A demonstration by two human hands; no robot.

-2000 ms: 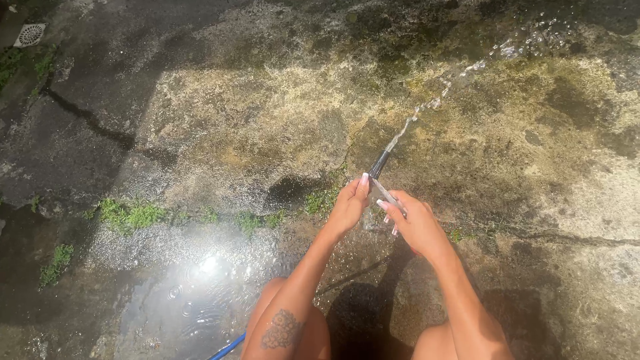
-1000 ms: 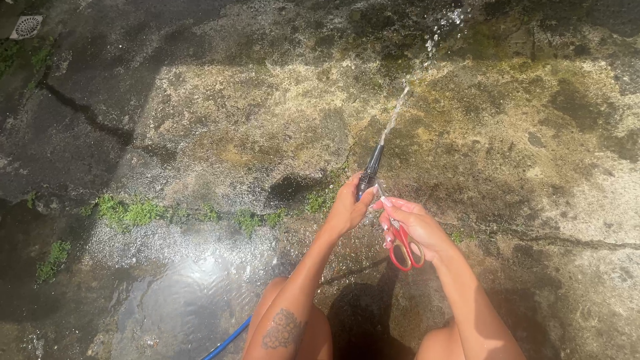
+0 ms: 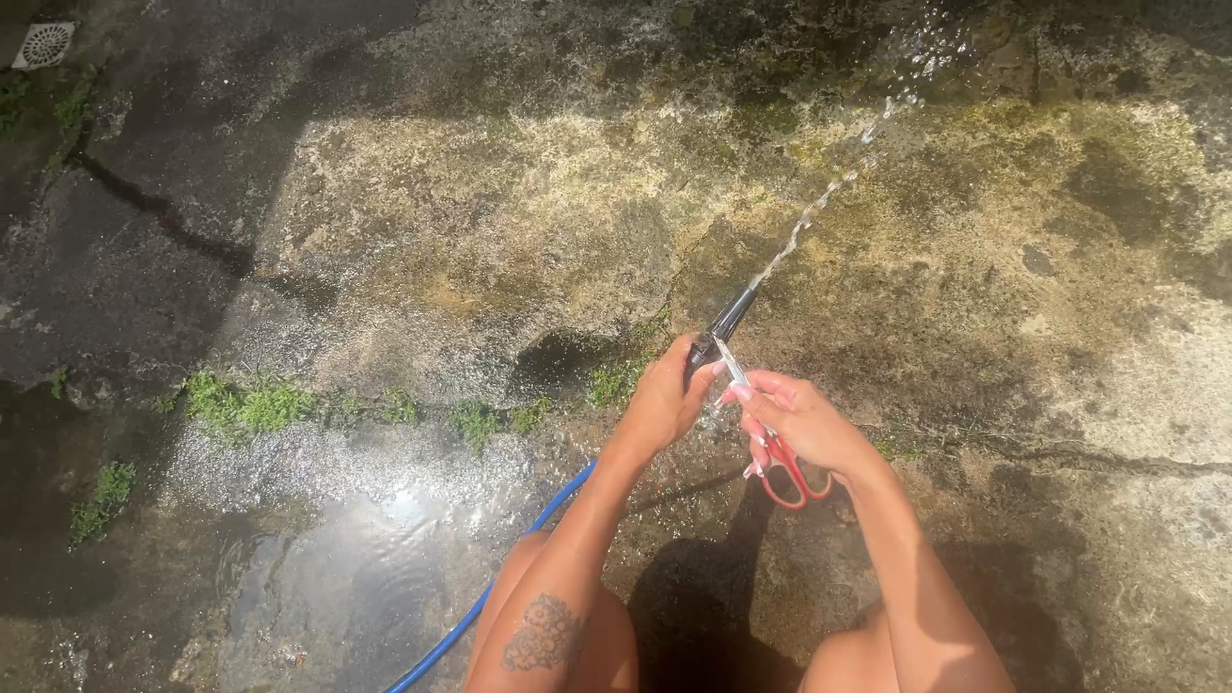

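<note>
My left hand (image 3: pixel 672 393) is closed around the rear of a black hose nozzle (image 3: pixel 733 313), which points up and to the right. A twisting stream of water (image 3: pixel 801 227) leaves its tip and breaks into drops. My right hand (image 3: pixel 791 416) grips red-handled scissors (image 3: pixel 785 472) near the blades, with the handles hanging below the palm. The blades point up-left and their tip is at the nozzle, beside my left fingers; whether it touches cannot be told. A blue hose (image 3: pixel 462 626) runs from under my left forearm to the lower left.
Around me lies wet, stained concrete (image 3: pixel 481 221) with cracks. Weeds (image 3: pixel 245 404) grow along a joint at the left. A square floor drain (image 3: pixel 44 45) is at the top left corner. A sunlit puddle (image 3: pixel 356 549) lies left of my knees.
The scissors' red handles, hidden in my right hand two seconds ago, now show below it. Since one second ago the nozzle has tilted further to the right, and the blades show at its side.
</note>
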